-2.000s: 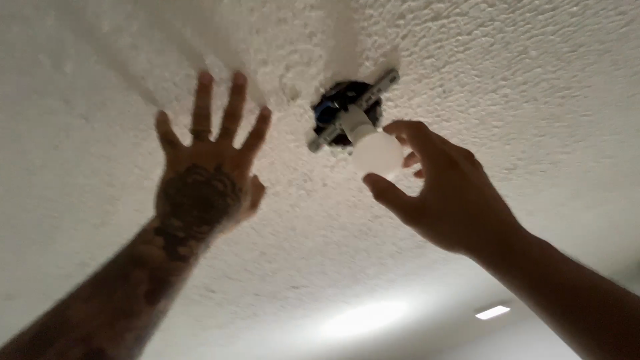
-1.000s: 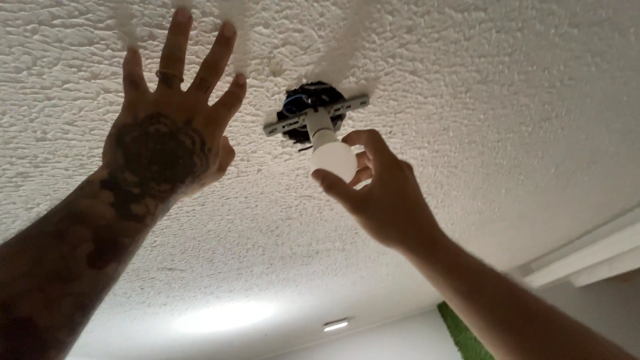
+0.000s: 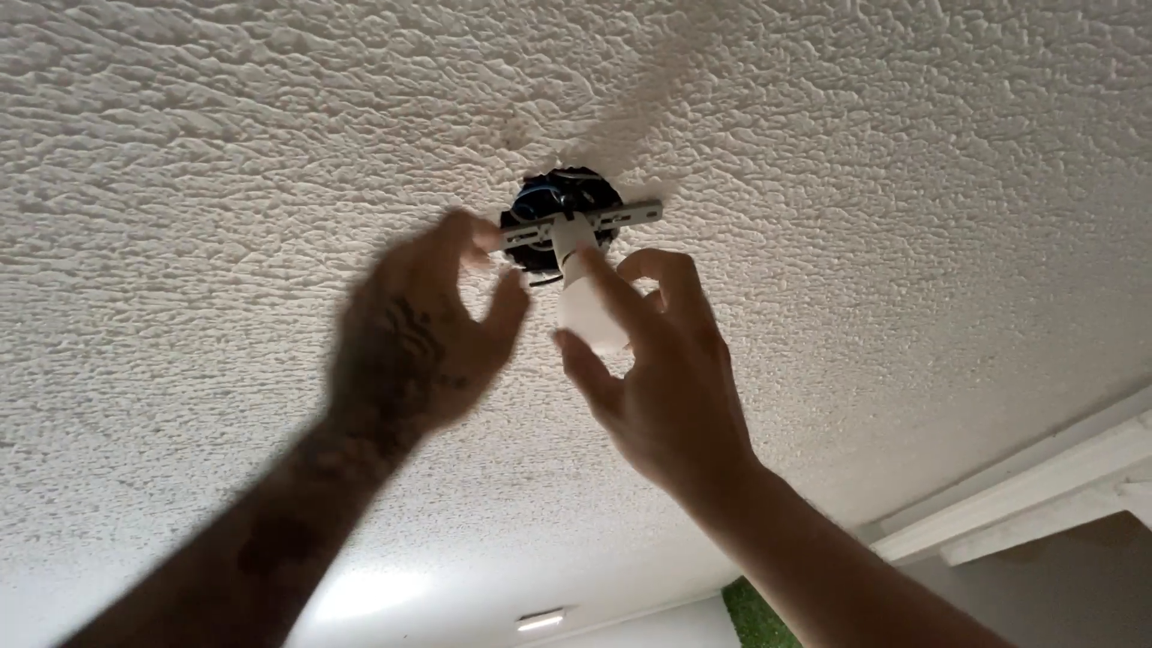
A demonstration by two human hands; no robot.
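Note:
A white light bulb hangs in a white lamp socket below a round ceiling opening with dark and blue wires in it. Across the opening runs a slotted metal mounting bar. My right hand has its fingers and thumb curled around the bulb from the right. Left of the socket, my tattooed left hand is blurred, its fingertips near or at the bar's left end and its thumb apart from them; whether they touch the bar is unclear.
Rough textured ceiling plaster surrounds the opening. A lit ceiling lamp shows far off at the bottom, with a green grass-like panel beside it. White moulding runs along the lower right.
My left hand was spread against the ceiling; it has moved right to beside the socket, its fingers now bent. My right hand stays at the bulb. The view has shifted.

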